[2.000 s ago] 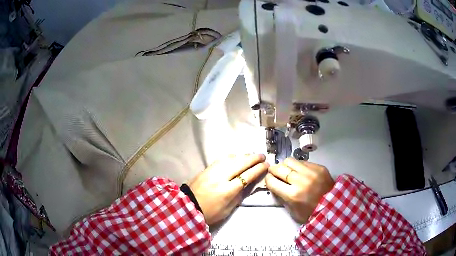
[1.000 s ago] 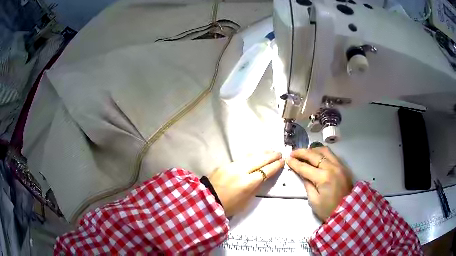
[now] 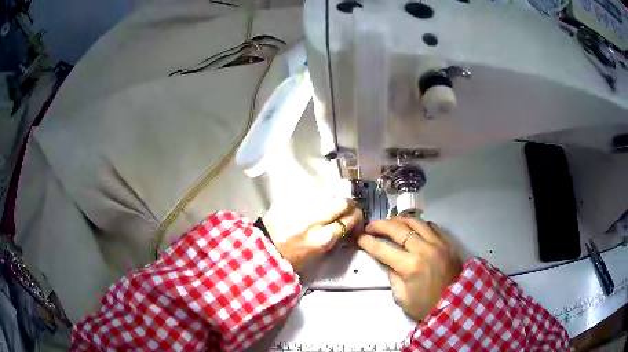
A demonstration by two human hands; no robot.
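A large beige garment panel (image 3: 117, 130) covers the left of the machine table, with a golden-tan overlocked seam (image 3: 200, 183) across it. My left hand (image 3: 310, 228) has its fingertips curled and pinched at the cloth's edge, just in front of the presser foot (image 3: 357, 189). My right hand (image 3: 413, 258) is beside it, with thumb and index fingertips together at the same edge, touching or nearly touching the left fingertips. The strip of cloth between the fingertips is mostly hidden by the fingers and washed out by the lamp's glare.
The white machine head (image 3: 482, 82) stands over the work, with a tension dial (image 3: 406, 180) low on it. A white lamp (image 3: 272, 127) is left of the needle. A black flat rectangle, perhaps a phone (image 3: 553, 201), and a thin dark metal tool (image 3: 600, 268) lie right. Maroon cloth (image 3: 21, 172) shows left.
The view has shifted, so the machine appears further left than one second ago. My left fingers have gone from extended flat to curled at the cloth's edge. My right hand stays near the presser foot.
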